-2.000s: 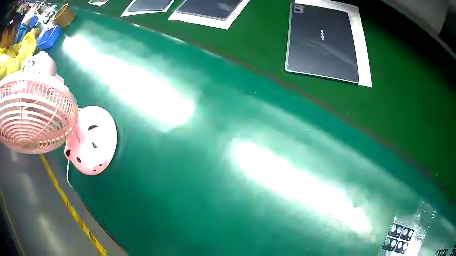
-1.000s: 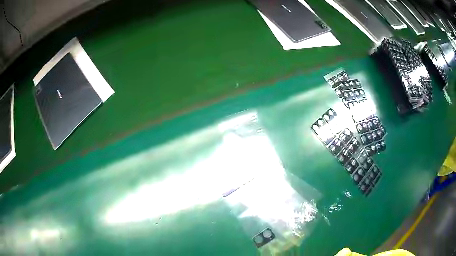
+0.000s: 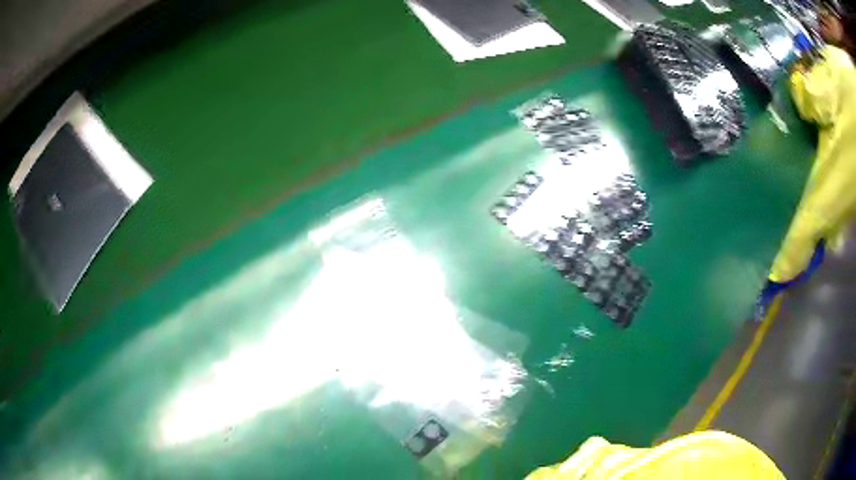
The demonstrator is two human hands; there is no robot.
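Note:
Neither of my hands is in view. A crinkled clear plastic sheet (image 3: 497,375) lies on the glossy green bench mat, partly washed out by glare. One small black lens piece with two pale circles (image 3: 427,437) lies at its lower end. To its right, black lens-piece strips (image 3: 601,272) lie spread in overlapping rows, blurred. A thick dark pile of such sheets (image 3: 690,94) stands beyond them. Yellow cloth (image 3: 666,461) shows at the bottom edge, with no hand visible on it.
On the darker green strip, a grey tablet (image 3: 70,211) lies on a white sheet at left, another (image 3: 483,21) at the top. Tiny clear scraps (image 3: 560,359) lie right of the plastic. A person in yellow (image 3: 826,159) is at the right, beside the yellow floor line (image 3: 737,370).
The view has swung from the pink fan to the lens-piece strips. Over the last second the bench things have shifted left in the picture, and more of the person and the yellow cloth shows.

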